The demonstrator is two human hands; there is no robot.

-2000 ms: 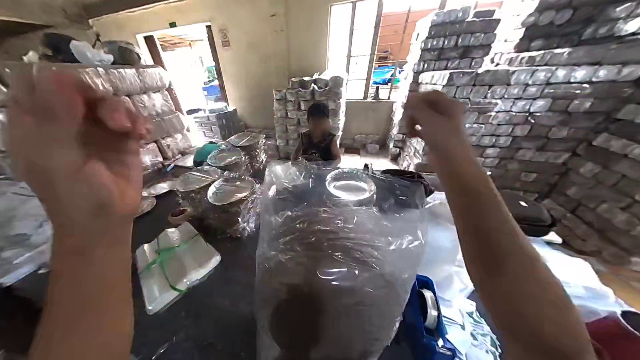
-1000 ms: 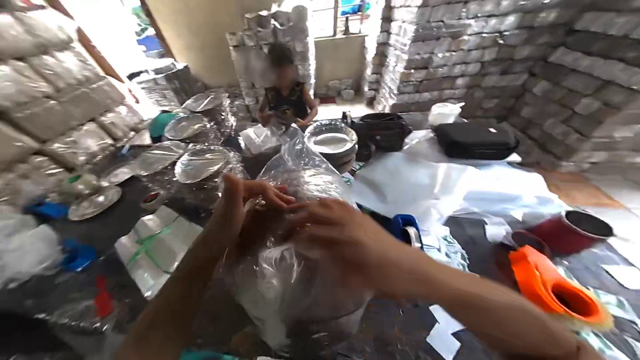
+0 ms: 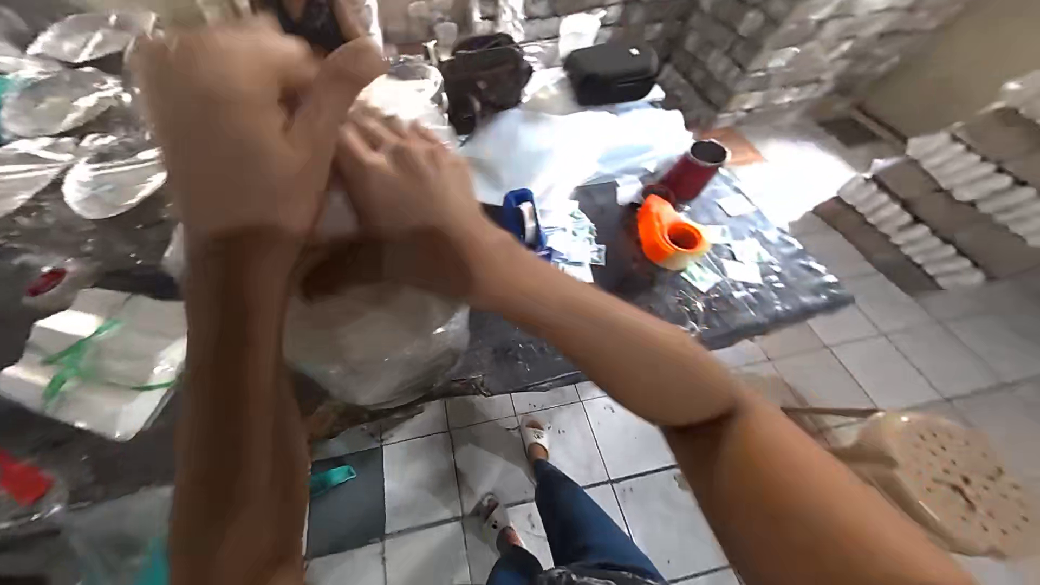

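A clear plastic bag (image 3: 382,341) with a bulky pale load stands at the near edge of the dark table. Above it my left hand (image 3: 236,122) is raised with its fingers curled and blurred; whether it grips the top of the bag cannot be told. My right hand (image 3: 406,171) lies against the upper part of the bag, close beside the left, its fingers pointing up and left. The two hands and forearms hide much of the bag's top.
Blue tape dispenser (image 3: 524,219), orange tape dispenser (image 3: 670,236) and dark red cylinder (image 3: 695,171) are on the table's right part. Left lies a white bundle tied with green ribbon (image 3: 97,357). A black case (image 3: 612,71) sits at the back. A beige plastic stool (image 3: 942,479) stands lower right.
Both hands were raised wide apart over the upright bag; a second ago they came together at its gathered top. The left hand is now higher than the right. The view has tilted down and right.
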